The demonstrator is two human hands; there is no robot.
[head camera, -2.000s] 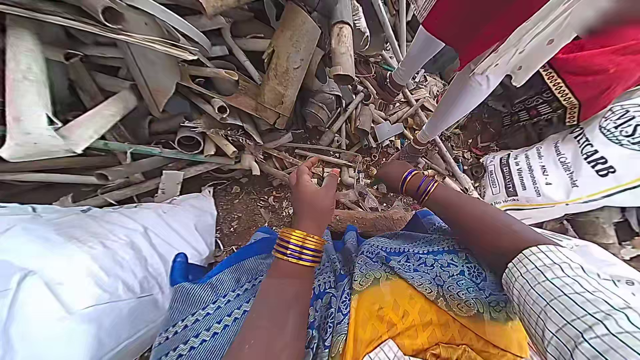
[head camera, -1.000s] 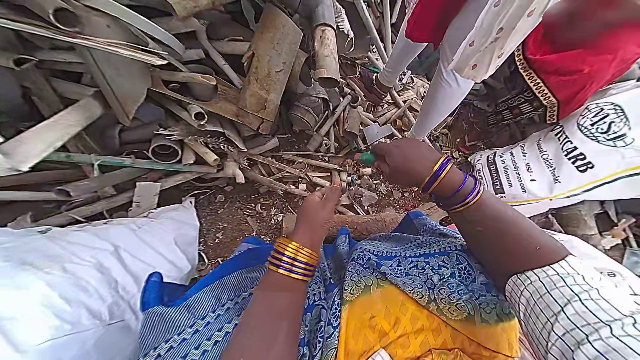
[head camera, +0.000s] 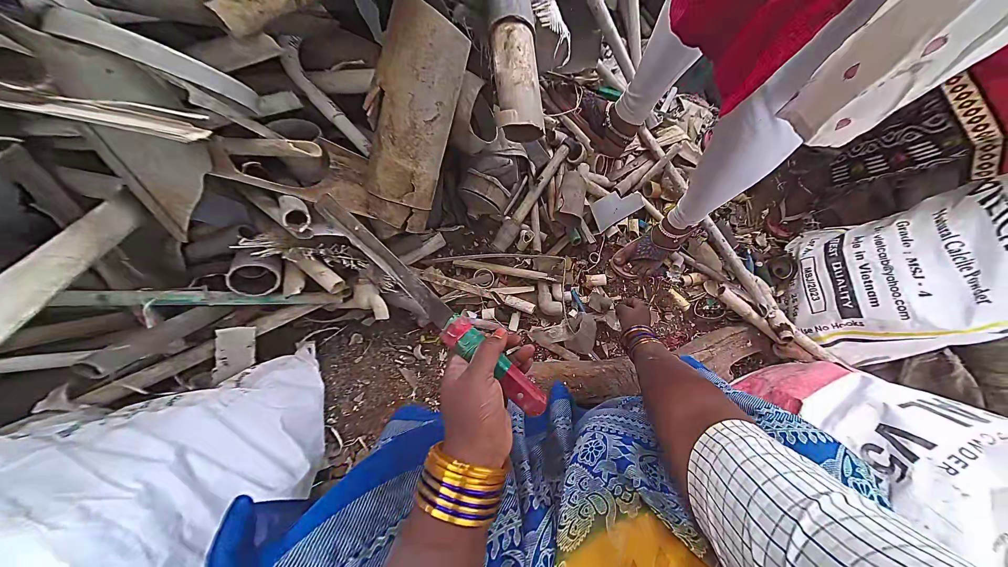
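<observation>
My left hand (head camera: 476, 394) is closed round the red and green handle of a long-bladed knife (head camera: 394, 272), its blade pointing up and left over the scrap pipes. My right hand (head camera: 632, 315) reaches down to the littered ground among small pipe pieces; whether its fingers hold anything is hidden. Just left of it lie a grey scrap piece (head camera: 583, 334) and a pipe elbow (head camera: 549, 299). A wooden log (head camera: 587, 379) lies between my forearms, near my lap.
Broken pipes (head camera: 421, 110) are heaped at the left and top. A person in white leggings (head camera: 728, 169) stands close at upper right, feet in the scrap. White sacks lie at left (head camera: 165, 465) and right (head camera: 906, 276). A long pole (head camera: 717, 236) slants beside the feet.
The knife now shows plainly in my left hand, its blade raised to the upper left. My right hand, near a green thing one second ago, is now down at the ground.
</observation>
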